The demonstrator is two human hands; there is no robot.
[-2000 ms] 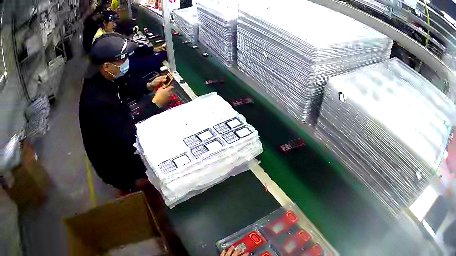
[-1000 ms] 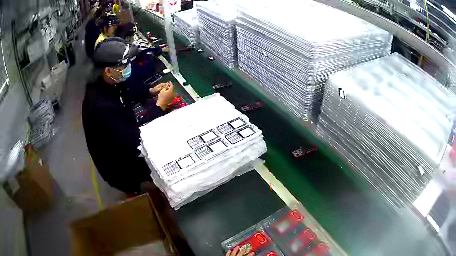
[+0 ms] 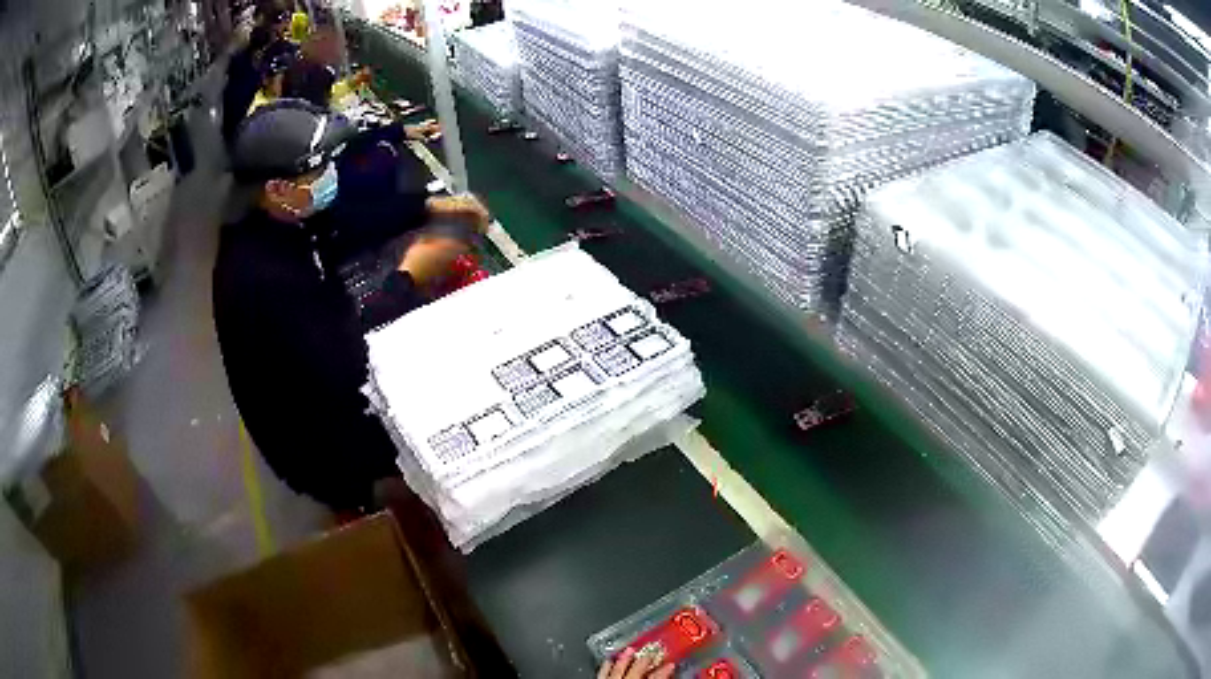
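Observation:
Red keypad phones (image 3: 689, 634) lie in the pockets of a clear plastic tray (image 3: 615, 634) at the bottom, cut off by the picture's edge. The fingers of my left hand (image 3: 638, 665) show at the bottom edge, over the lower end of a phone in this tray; the rest is cut off and its grip cannot be told. My right hand is out of the picture. A thick stack of white film trays (image 3: 458, 325) stands beyond, with several black phone-shaped outlines (image 3: 470, 434) on its top sheet.
A green conveyor belt (image 3: 744, 352) with small dark-red phones (image 3: 823, 410) runs past on the right. Tall silvery tray stacks (image 3: 744, 146) stand beyond it. A masked worker (image 3: 286, 312) is at the left, an open cardboard box (image 3: 312, 597) low left, and a grey post (image 3: 446, 113) behind.
The phones on the belt have shifted towards the lower right. The worker's hands have moved apart and lower. My left hand's fingers stay at the same tray, almost unmoved.

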